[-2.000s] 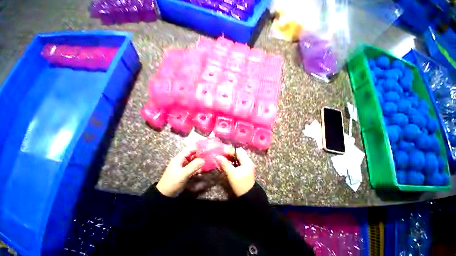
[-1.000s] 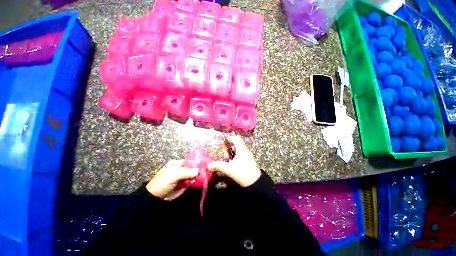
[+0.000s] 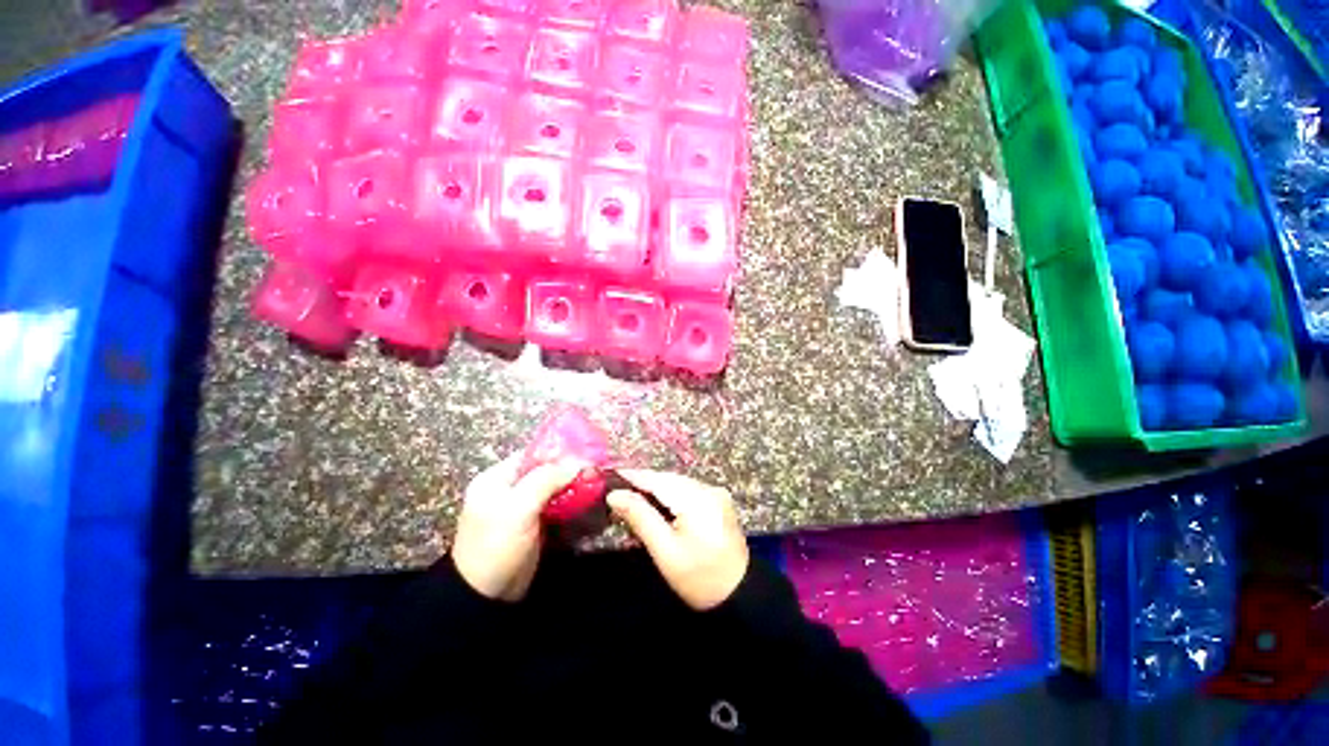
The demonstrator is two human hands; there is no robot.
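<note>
A translucent pink cube piece is held near the front edge of the bench. My left hand is closed around its left side. My right hand is at its right side and grips a short dark tool, mostly hidden by the fingers, against the piece. The large stack of pink cubes lies just beyond, with a front row of single cubes with round holes. Thin pink scraps lie on the bench between the stack and my hands.
A blue tray with a pink row is at the left. A phone lies by crumpled white paper. A green crate of blue balls is at the right. Pink pieces under shiny film sit below the bench edge.
The view has tilted, so the stack and trays sit higher and further left. The thin pink strand that hung from the held piece no longer shows. The piece is now turned with its top pointing away.
</note>
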